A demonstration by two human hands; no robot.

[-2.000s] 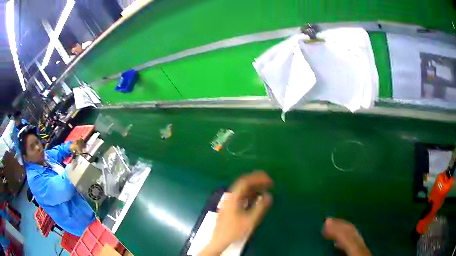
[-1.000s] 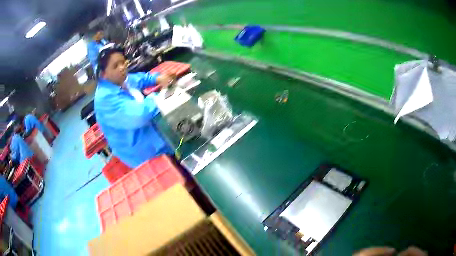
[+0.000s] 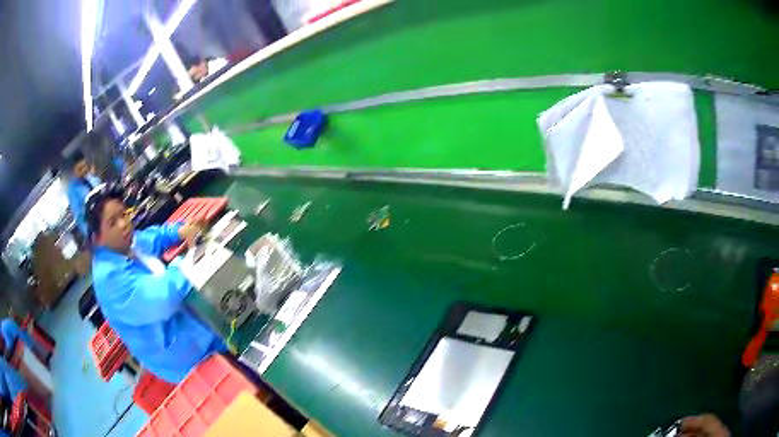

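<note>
An open-backed tablet assembly (image 3: 459, 375) lies on the dark-green bench at bottom centre. It has a black frame, a large silver-white area and a smaller silvery plate at its far end. No hand touches it. My right hand (image 3: 705, 425), as it appears to be, is cut off by the bottom edge at the right. Its fingertips hold a small silvery board (image 3: 669, 430), partly out of the picture. My left hand is not in view. An orange electric screwdriver (image 3: 763, 320) stands at the right edge, over a dark panel.
Small loose boards (image 3: 378, 218) lie along the back of the bench. A red crate (image 3: 198, 399) and brown carton (image 3: 248, 420) are at lower left. A worker in blue (image 3: 141, 294) sits beyond them. Clipped papers (image 3: 636, 141) and a blue holder (image 3: 306, 128) are on the green backboard.
The view swung left, then back right. My hands left the tablet's side; one now shows at bottom right with a small board. The board formerly nearest on the belt is gone from there.
</note>
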